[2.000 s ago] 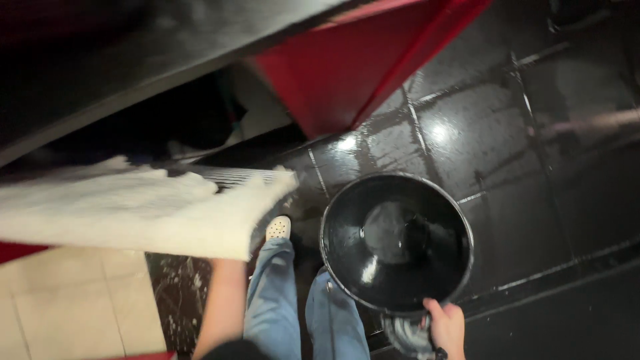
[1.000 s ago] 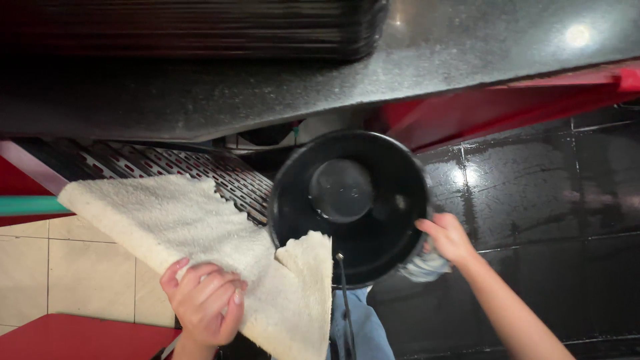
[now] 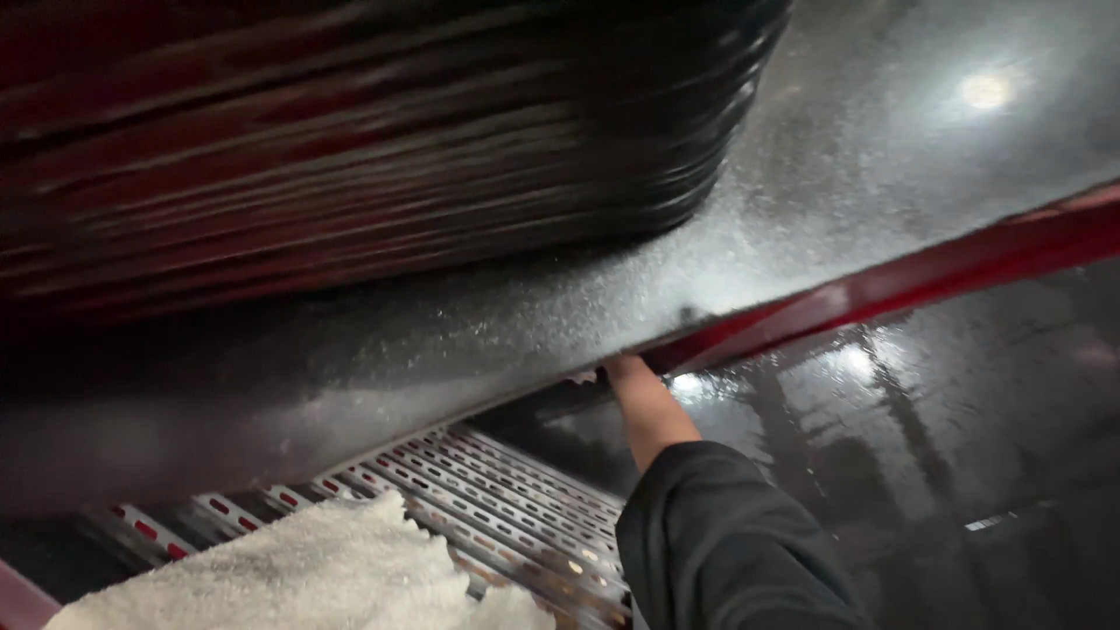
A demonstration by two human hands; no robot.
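Note:
My right forearm (image 3: 652, 416), in a black sleeve, reaches under the edge of the dark speckled countertop (image 3: 490, 341). The hand at its end is hidden beneath that edge, so what it holds or touches does not show. A whitish terry towel (image 3: 289, 569) with a ragged edge lies over a slotted metal rack (image 3: 516, 499) at the lower left. My left hand is out of view. The black bucket is not visible here.
A large bundle in dark, wrinkled plastic wrap (image 3: 394, 166) sits on the countertop. A red panel (image 3: 822, 315) runs below the counter's edge. Dark floor tiles (image 3: 875, 455), wet and shiny, spread at the right.
My right hand has gone from the black bucket's rim to under the counter. The bucket and my left hand, which was on the towel, have left view. The view has moved closer to the counter.

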